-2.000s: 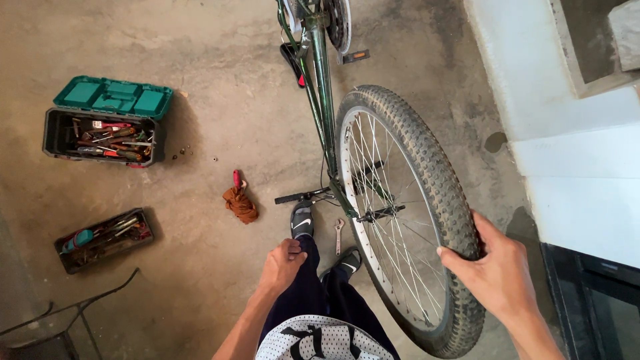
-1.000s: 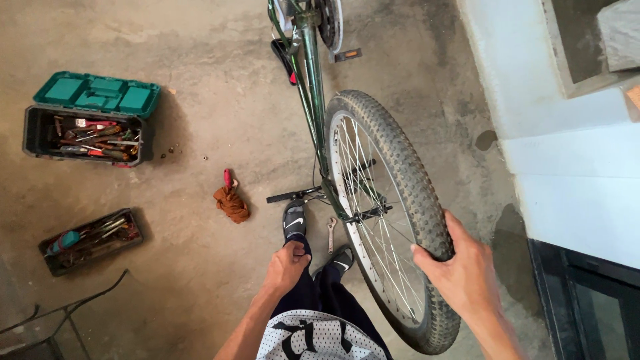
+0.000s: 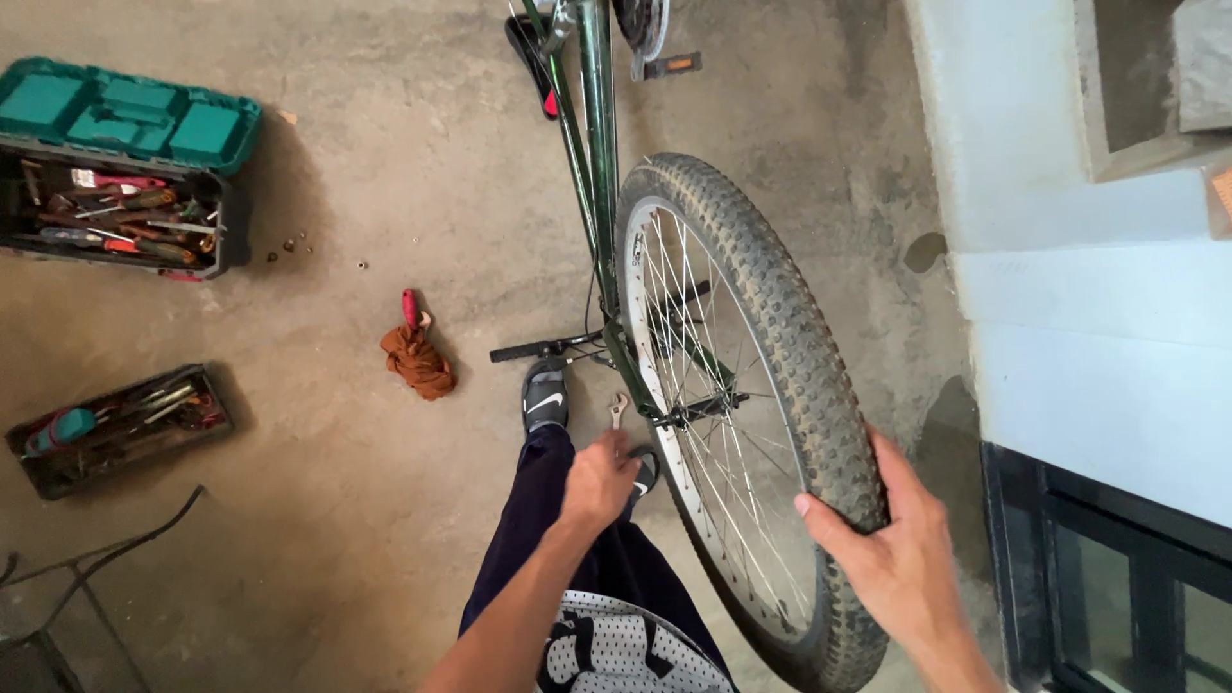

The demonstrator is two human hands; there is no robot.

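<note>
My right hand (image 3: 895, 549) grips the knobby tire (image 3: 784, 289) of a bicycle wheel on its right side, thumb toward the rim and fingers around the outer tread. The wheel sits in the fork of a green bicycle frame (image 3: 599, 144). My left hand (image 3: 602, 481) is left of the wheel with its fingers curled and partly blurred; whether it holds something small cannot be seen. Just beyond its fingertips is an adjustable wrench (image 3: 618, 409), its lower part hidden. The wheel's axle (image 3: 707, 408) lies between my two hands.
A handlebar grip (image 3: 520, 353) and the saddle (image 3: 529, 58) are low near the floor. At left are an open toolbox (image 3: 226, 231) full of tools, a tool tray (image 3: 125, 467), a brown cloth (image 3: 419, 364), small loose parts (image 3: 289, 245) and a metal frame (image 3: 87, 568). A pale wall stands at right.
My left hand has moved right, closer to the wheel and over the lower part of the wrench. My right hand has stayed on the tire. The view has shifted slightly.
</note>
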